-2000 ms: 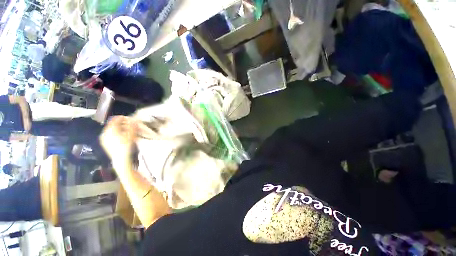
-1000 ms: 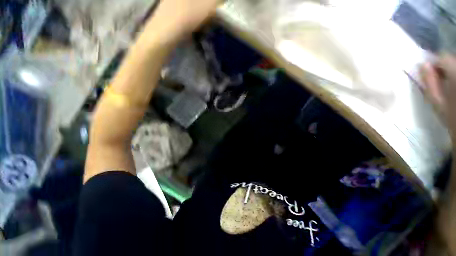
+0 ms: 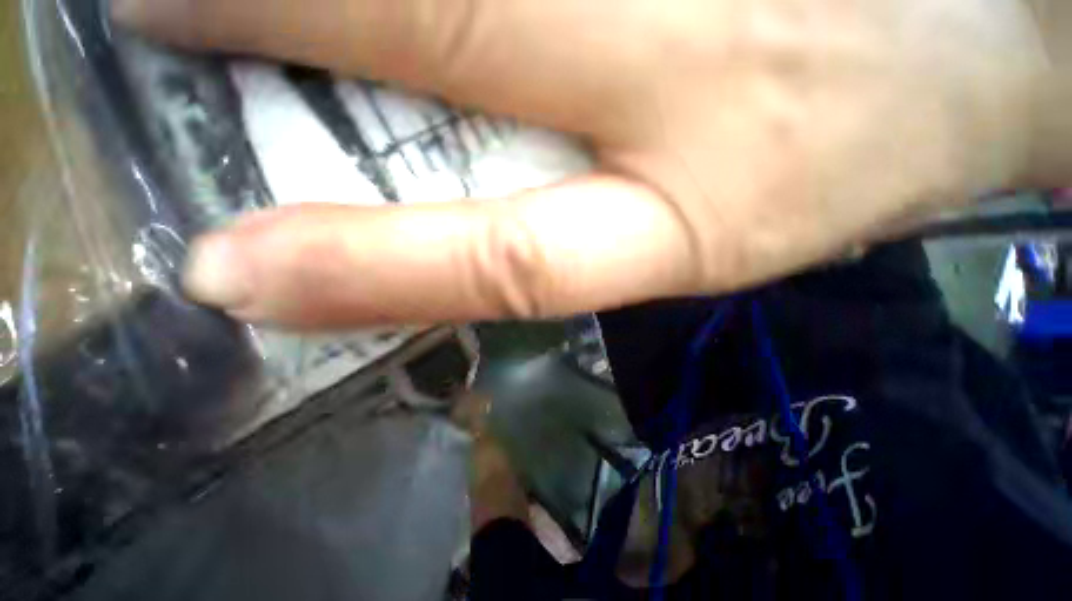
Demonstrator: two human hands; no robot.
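Note:
My right hand [image 3: 658,200] fills the top, very close to the camera and blurred. It comes in from the right edge; its thumb and a finger point left with a wide gap between them. Behind it is a sheet or package with a dark and white pattern [image 3: 317,141]. Clear, shiny plastic [image 3: 129,258] lies at the left. I cannot tell whether the hand grips either. What looks like my left hand [image 3: 474,411] is small and blurred at lower centre, below a black-sleeved forearm's reach; its fingers and any hold are unclear.
A grey surface [image 3: 353,505] with a dark, slanting edge fills the lower left. Blue cords [image 3: 676,434] hang over my black top. A blue object [image 3: 1046,317] shows at the right edge. Greenish floor shows near the centre.
The view has swung away from the white table and the pale bundle. My right hand is now large across the top, with clear plastic and a dark-and-white patterned thing behind it.

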